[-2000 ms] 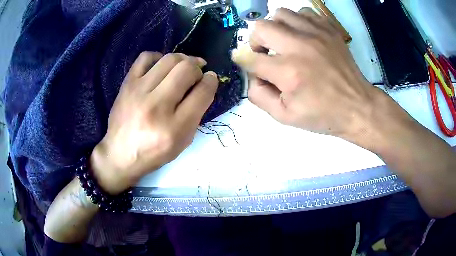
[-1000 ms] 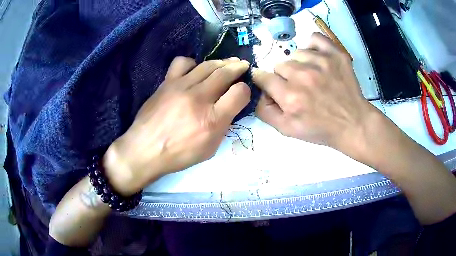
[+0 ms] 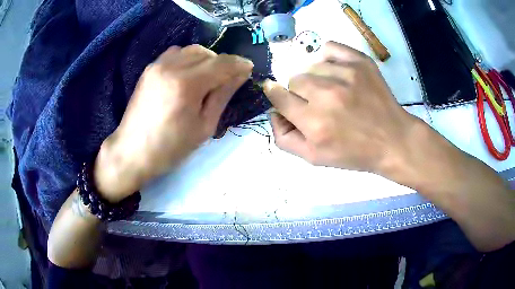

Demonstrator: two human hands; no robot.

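A dark navy garment piece (image 3: 107,68) lies bunched at the left and runs under my left hand. A smooth black strip (image 3: 244,46) lies below the presser foot (image 3: 257,36), which shows a blue part. My left hand (image 3: 180,101) is slightly blurred and pinches the cloth near the strip's left side. My right hand (image 3: 333,113) pinches the cloth's edge with thumb and forefinger, just right of the left fingertips. The gripped edge is partly hidden by the fingers.
A wooden-handled tool (image 3: 367,34), a black smartphone (image 3: 432,56) and red-handled scissors (image 3: 492,115) lie at the right. A ruled tape (image 3: 293,224) follows the table's curved front edge. Loose threads (image 3: 248,131) lie below my hands. The machine's round grey part (image 3: 276,26) is above.
Since one second ago, the view has shifted. My left hand has turned and its fingers have drawn in to pinch the cloth. The right hand has moved slightly off the wooden handle, which shows fully.
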